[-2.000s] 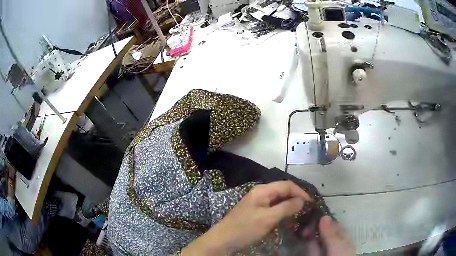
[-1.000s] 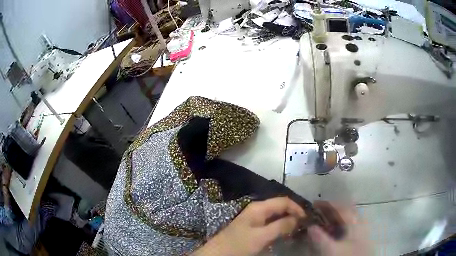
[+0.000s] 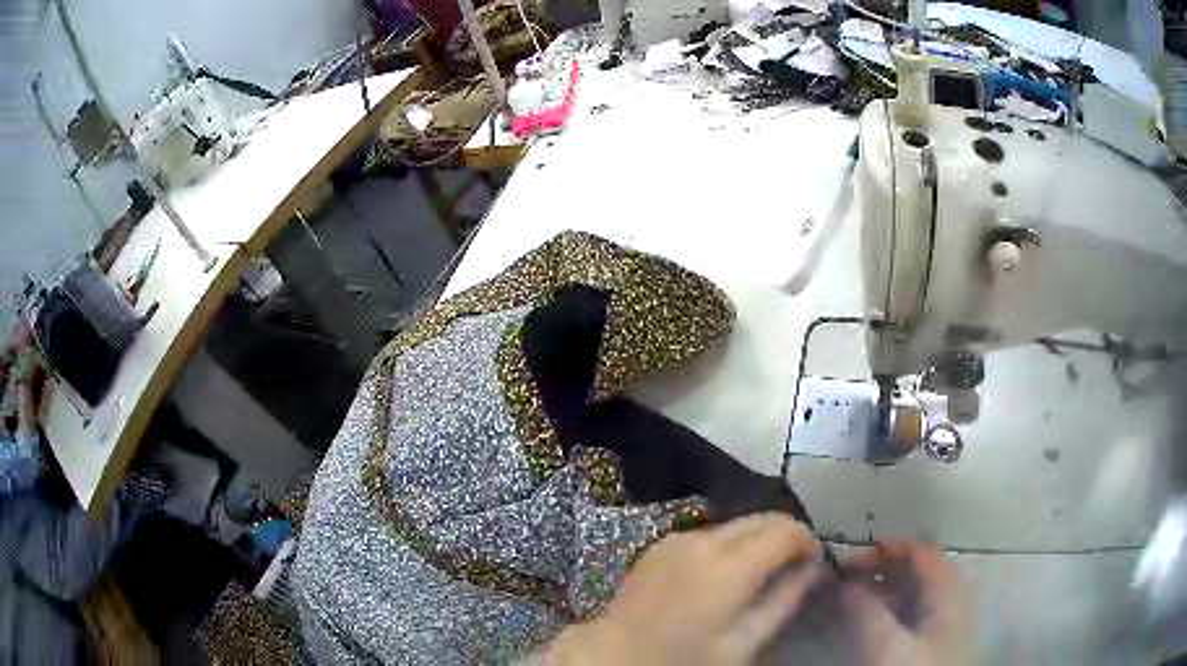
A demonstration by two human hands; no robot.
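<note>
The grey-white printed garment body (image 3: 456, 442) lies on the white table and hangs over its left edge. Yellow-brown printed trim (image 3: 664, 312) edges it and ends in a rounded flap. A black fabric piece (image 3: 677, 455) runs from the garment opening to my hands. My left hand (image 3: 709, 592) and my right hand (image 3: 918, 599) are close together at the lower edge, both blurred. My left hand is closed on the black fabric's end. My right hand's fingers are bent at the same cloth, its grip unclear. The presser foot area (image 3: 896, 414) is above and right of my hands.
The cream sewing machine head (image 3: 1028, 247) stands at the right. Snips (image 3: 1119, 351) lie right of the needle. Fabric scraps (image 3: 794, 52) and a pink-red item (image 3: 547, 107) are at the table's back. Another table (image 3: 195, 299) is at the left, past a gap.
The view has shifted, so the machine and garment sit further right in the picture. Both hands remain together at the end of the black fabric, with their fingers moved. The garment lies much as before.
</note>
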